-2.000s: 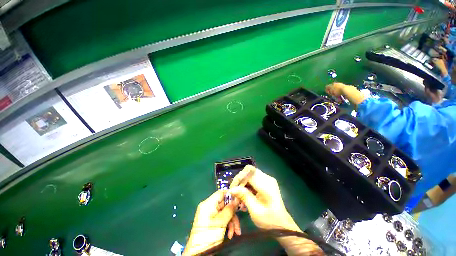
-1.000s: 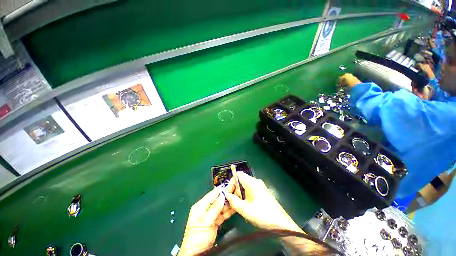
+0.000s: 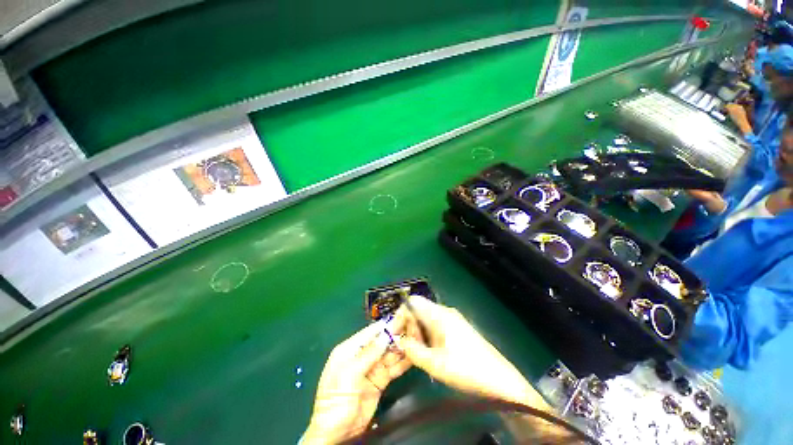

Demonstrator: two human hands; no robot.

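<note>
My left hand (image 3: pixel 355 375) and my right hand (image 3: pixel 445 341) meet just in front of the small black parts box (image 3: pixel 398 287). My left fingertips hold a small shiny unit (image 3: pixel 393 334), mostly hidden by the fingers. My right hand pinches a thin tool, likely tweezers (image 3: pixel 412 308), at the unit. The tool is dark and partly hidden. An orange-gold patch shows inside the black box behind the fingers.
Stacked black compartment trays (image 3: pixel 556 289) with ring-shaped parts stand right of my hands. A clear blister tray (image 3: pixel 639 401) with dark round parts lies lower right. Units (image 3: pixel 120 366) and a ring part (image 3: pixel 135 435) lie lower left. Blue-clad people work at the right, one holding a black tray (image 3: pixel 639 170).
The thin tool has appeared in my right hand since the earliest frame. Belt units and trays have shifted slightly left in view. The neighbour's arm has moved back and a black tray now shows there.
</note>
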